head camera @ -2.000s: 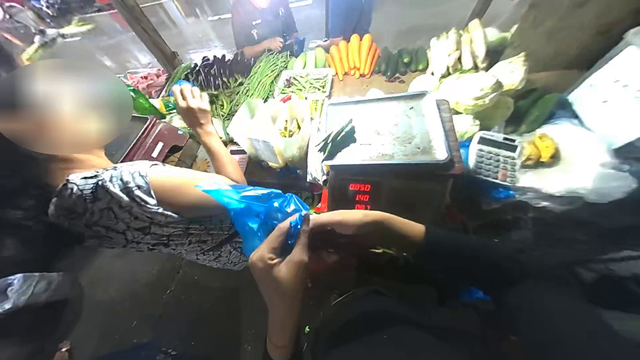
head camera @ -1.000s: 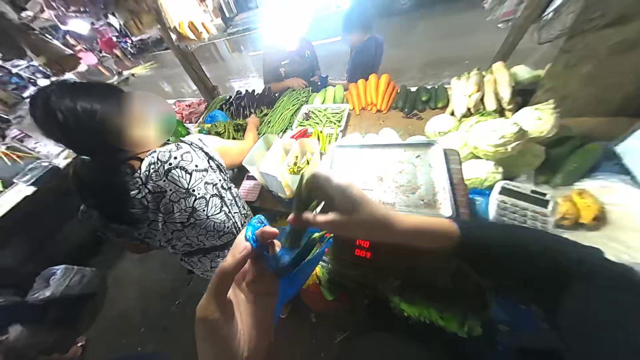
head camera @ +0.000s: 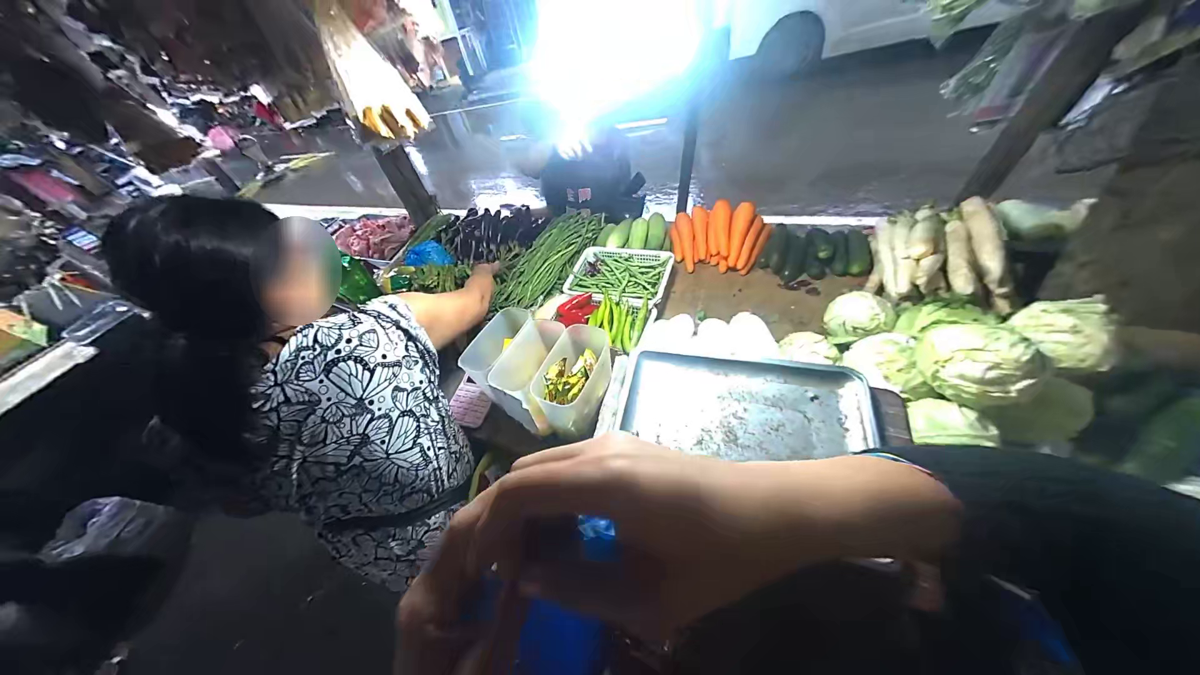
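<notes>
My right hand (head camera: 647,516) reaches in from the right, fingers bent down over a blue plastic bag (head camera: 561,637). Below it at the lower left of the pair is my left hand (head camera: 450,600), dark and partly hidden, close against the bag. Whether the right fingers grip the bag or something inside it is hidden. Just beyond my hands lies a metal scale tray (head camera: 750,408) with a stained, wet-looking surface. Left of the tray stand plastic containers (head camera: 572,375), one with yellow-green pieces in it.
Cabbages (head camera: 980,361), white radishes (head camera: 975,248), carrots (head camera: 722,234), cucumbers (head camera: 816,251) and a basket of green beans (head camera: 621,274) cover the stall. At the left a person (head camera: 366,403) in a patterned top reaches toward long beans (head camera: 553,258). Another person (head camera: 586,178) is beyond the stall under a bright light.
My hands and the blue bag are lower in view. The person at the left, whose hand was raised two seconds ago, has an arm down over the vegetables. The view has shifted.
</notes>
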